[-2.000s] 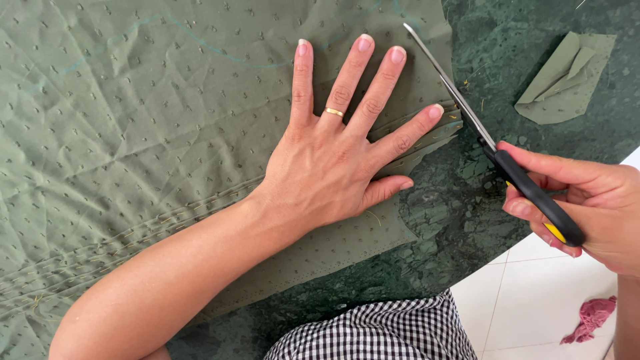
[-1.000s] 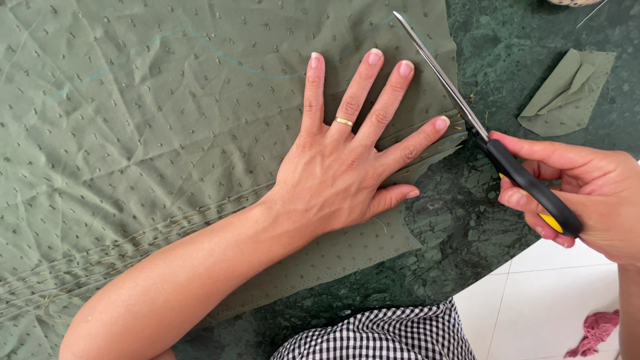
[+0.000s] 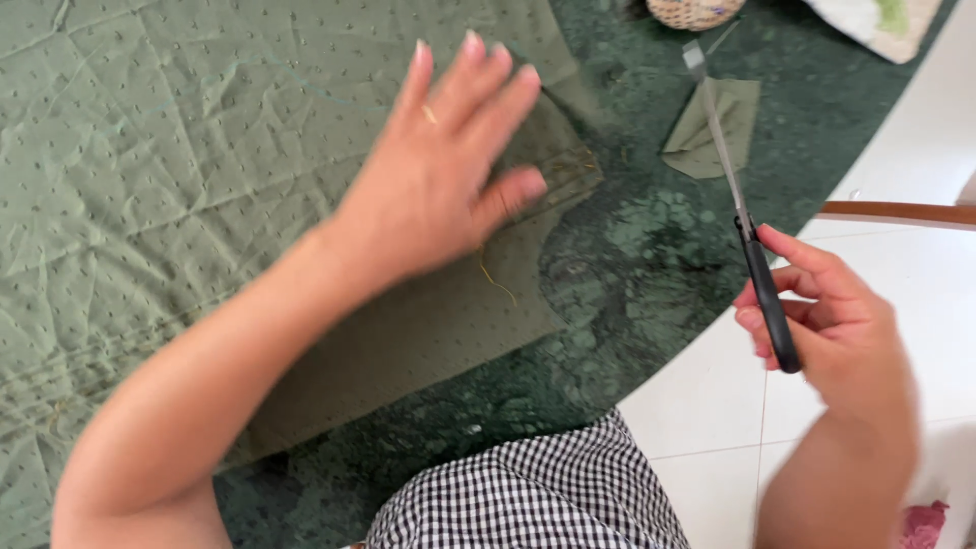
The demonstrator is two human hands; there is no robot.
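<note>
A large piece of wrinkled green dotted fabric (image 3: 229, 175) covers the left and middle of a dark green marble table, with a faint blue line drawn on it. Over its right part is my left hand (image 3: 446, 160), blurred, fingers apart and holding nothing; whether it touches the cloth I cannot tell. A loose yellowish thread (image 3: 496, 282) lies below that hand. My right hand (image 3: 831, 313) grips black-handled scissors (image 3: 724, 152), blades together and pointing up and away. The blades pass over a small green fabric scrap (image 3: 690, 137) on the table.
The curved edge of the marble table (image 3: 648, 374) runs down the right side, above white floor tiles. At the top right are a round woven item (image 3: 695, 11) and a pale cloth-like item (image 3: 877, 27). A pink cloth (image 3: 924, 526) lies low at the right. Black-and-white gingham (image 3: 534, 488) shows at the bottom.
The scissors have moved right, away from the big fabric's edge to over the scrap. My left hand, lying flat with spread fingers before, has shifted and its fingers are closer together.
</note>
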